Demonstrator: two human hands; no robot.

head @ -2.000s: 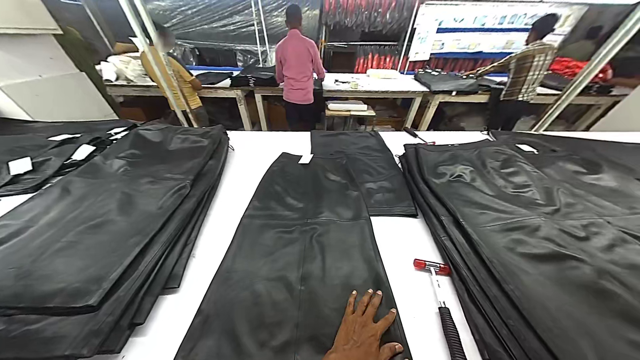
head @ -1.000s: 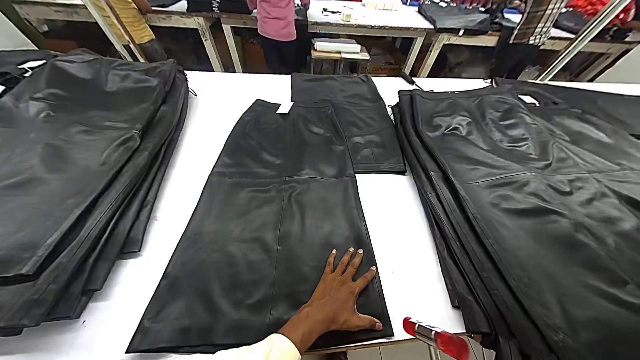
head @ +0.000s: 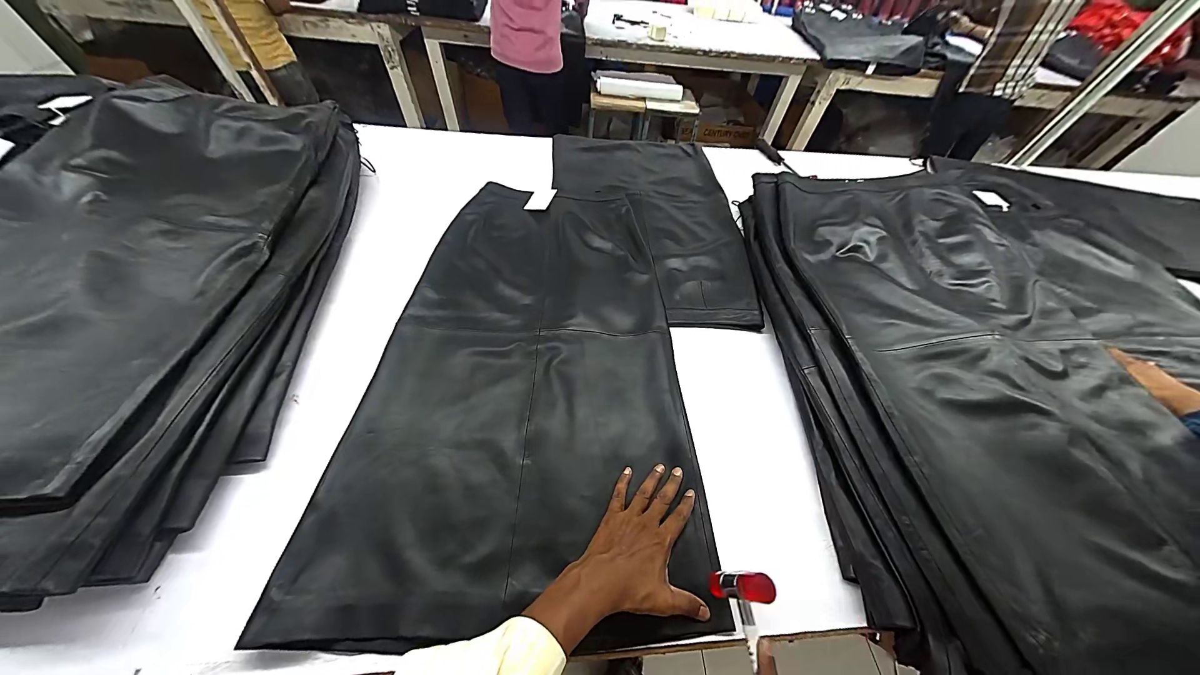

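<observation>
A long black leather skirt point(head: 525, 412) with a small white tag lies flat on the white table. My left hand point(head: 637, 553) rests palm down near its lower right corner, fingers spread and holding nothing. Just right of that corner is a mallet with red faces point(head: 743, 587), its metal shaft running down out of view. Part of my right hand point(head: 767, 656) shows at the bottom edge, around the mallet's handle; most of it is hidden. A folded black leather piece point(head: 712, 253) lies partly under the skirt's upper right side.
Stacks of black leather garments lie to the left point(head: 141, 272) and right point(head: 1012, 375). Another person's hand point(head: 1153, 380) touches the right stack. A dark-handled tool point(head: 773, 155) lies by the far edge. Several people stand at worktables point(head: 712, 52) beyond.
The mallet lay on the table between the skirt and the right stack; it is now in my right hand by the near edge. Another person's hand has appeared at right. The view has tilted down.
</observation>
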